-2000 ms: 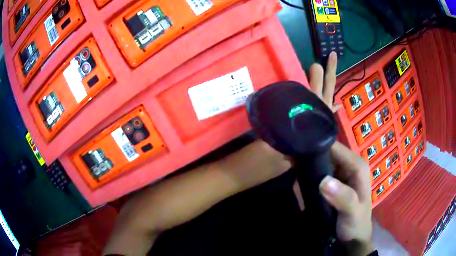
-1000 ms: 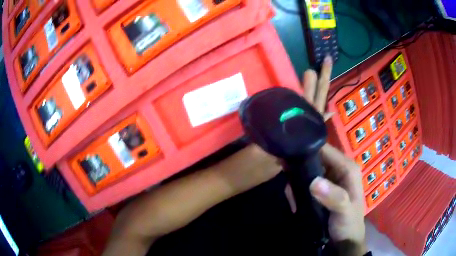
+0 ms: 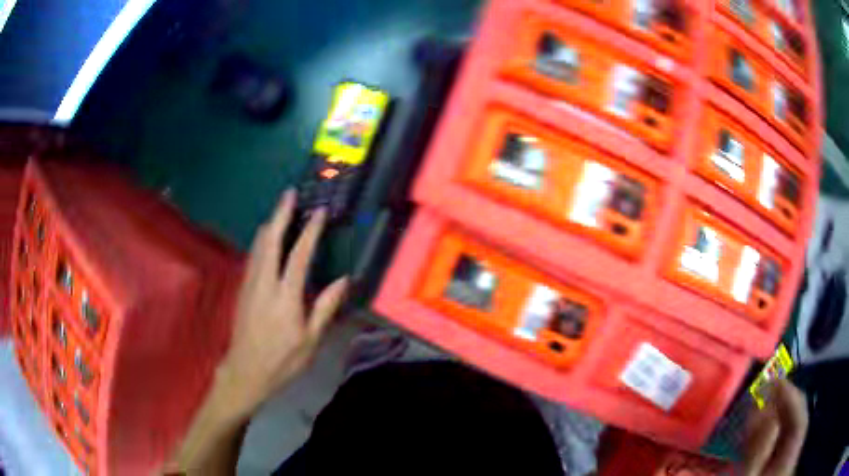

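Observation:
An orange-backed phone tray (image 3: 577, 358) lies tilted in the head view, with a white label sheet (image 3: 655, 375) in its lower right pocket. A keypad phone (image 3: 351, 123) with a yellow screen lies left of the tray. My left hand (image 3: 284, 311) has its fingers apart, with fingertips at the phone's keypad end. My right hand (image 3: 777, 429) is at the lower right, blurred and partly cut off, against another yellow-screen phone (image 3: 772, 374). Whether it grips that phone is unclear. The scanner is not clearly visible.
A tall pile of red trays (image 3: 154, 307) stands at the left. A black mouse (image 3: 251, 88) lies on the dark green bench (image 3: 200, 153). A dark long object (image 3: 414, 135) lies along the tray's left edge. A lit screen edge shows at the upper left.
The view has swung round and the tray now appears at the right. My right hand no longer holds the scanner and is at the right phone. My left hand has moved to the left phone.

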